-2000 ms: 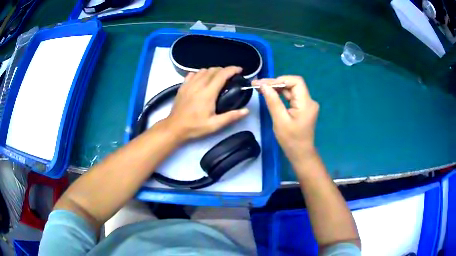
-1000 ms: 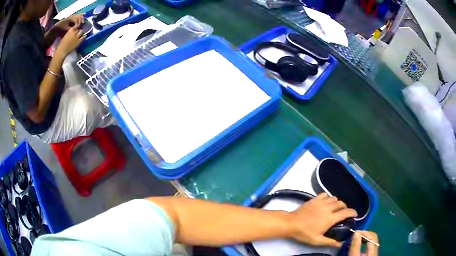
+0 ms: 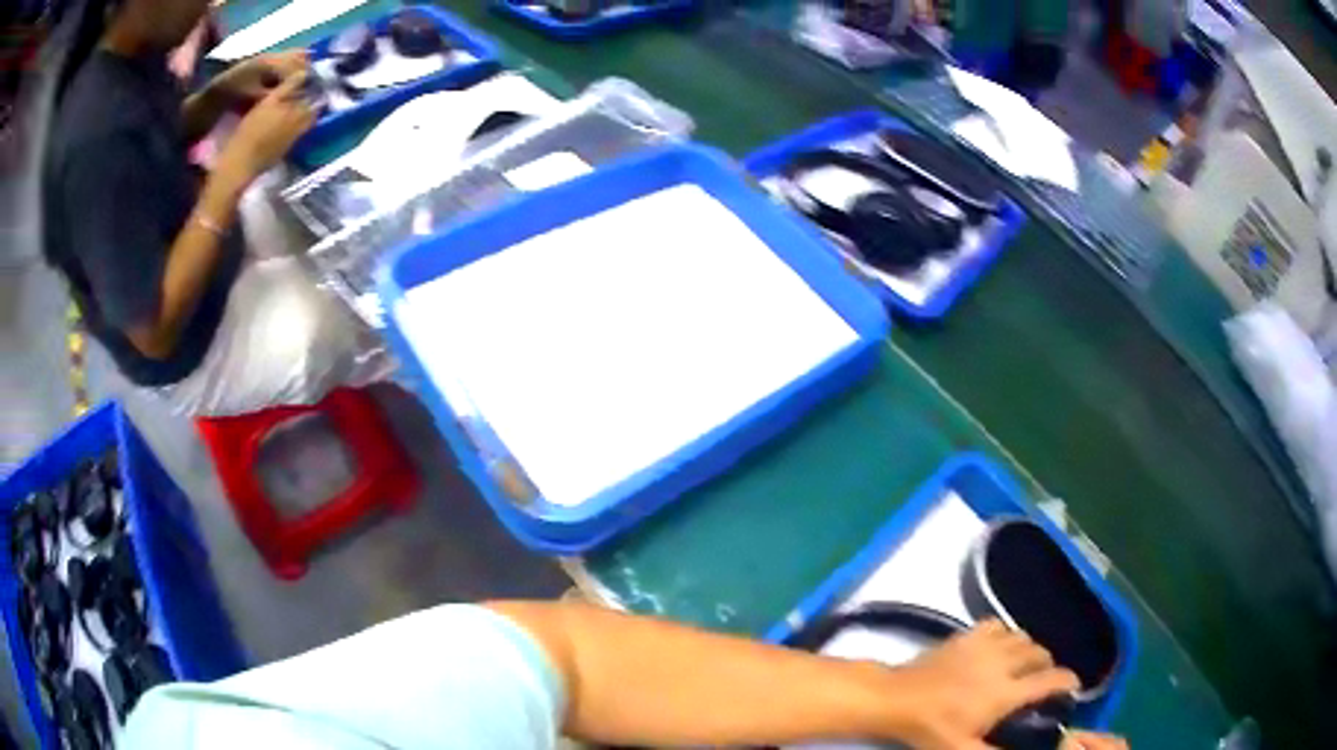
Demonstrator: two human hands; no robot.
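The blue work tray (image 3: pixel 843 583) is at the lower right, cut off by the bottom edge. In it lie black headphones, whose headband (image 3: pixel 894 618) shows, and a black rounded oblong with a silver rim (image 3: pixel 1050 598). My left hand (image 3: pixel 985 683) rests over one black earcup (image 3: pixel 1035 724) and holds it. My right hand (image 3: pixel 1092 741) shows only as fingertips at the bottom edge, beside the earcup. A small pale bit of the stick seems to show there, blurred. The other earcup is out of the picture.
Stacked blue trays with a white liner (image 3: pixel 631 344) stand left of the work tray. A clear rack (image 3: pixel 352 264) lies beyond. Another tray with headphones (image 3: pixel 927 301) is on the dark green strip. A seated person (image 3: pixel 125 205), a red stool (image 3: pixel 374 466) and a parts bin (image 3: pixel 183 586) are at left.
The view has swung left, and since a second ago the scene has shifted right and down in the picture. My right hand is now nearly cut off. My left hand stays on the earcup.
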